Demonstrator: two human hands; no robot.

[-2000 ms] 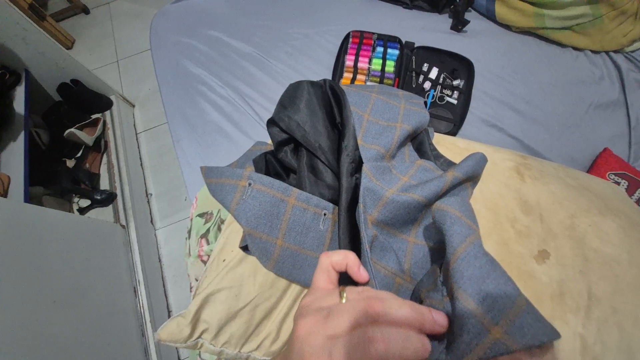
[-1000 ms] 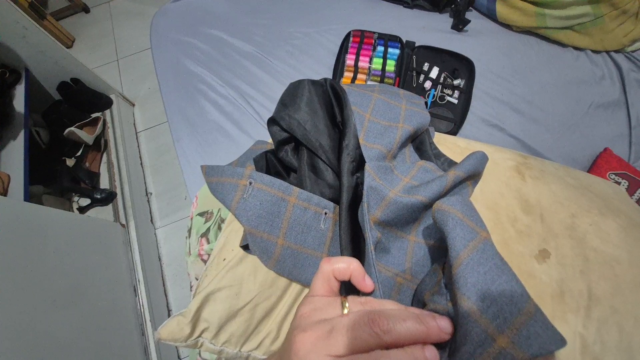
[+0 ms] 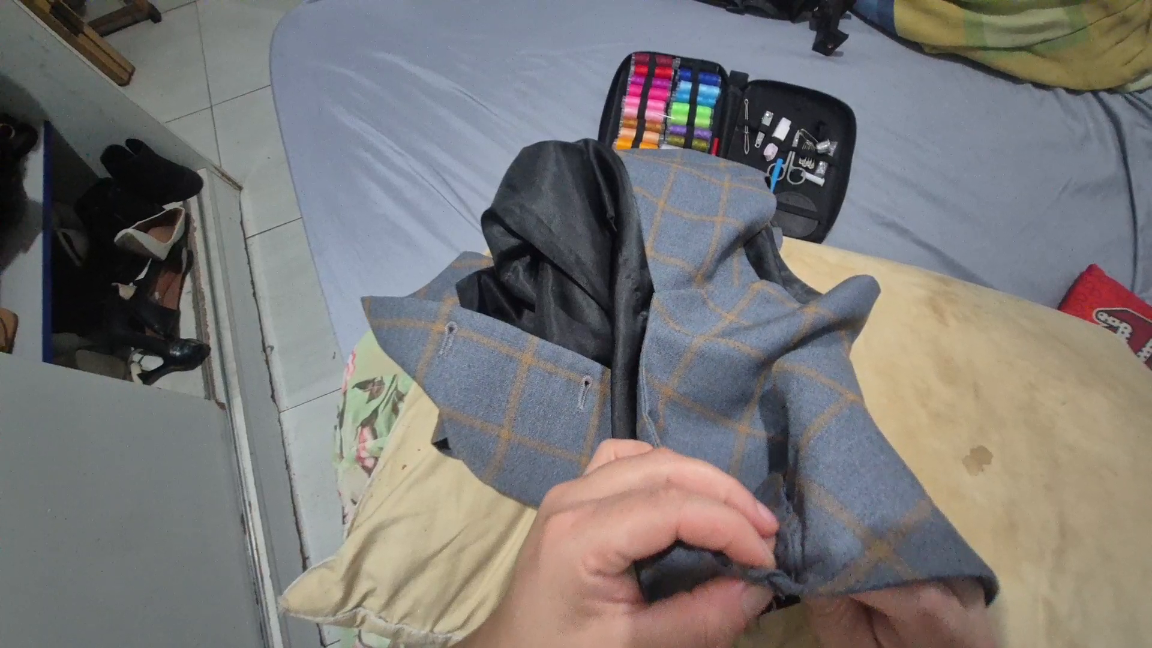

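Observation:
A grey-blue wool garment with an orange windowpane check (image 3: 513,387) and black lining (image 3: 558,234) lies bunched over a beige pillow (image 3: 954,378). Two buttonholes show on its left flap. At the bottom centre, my left hand (image 3: 648,540) pinches a dark edge of the garment between thumb and fingers. My right hand (image 3: 909,616) is mostly under the checked cloth at the lower right, its fingers hidden, close beside the left fingertips. Whether a needle or thread is held cannot be seen.
An open black sewing kit (image 3: 801,99) with coloured thread spools and small scissors lies on the grey-blue bedsheet (image 3: 432,108) behind the garment. Shoes (image 3: 153,234) fill a cabinet at left. A red item (image 3: 1102,301) lies at right, a yellow-green blanket (image 3: 1035,45) at the back.
My left hand's fingers have curled and now pinch the dark edge, where earlier the index finger and thumb lay more spread over the cloth. More of my right hand shows at the bottom.

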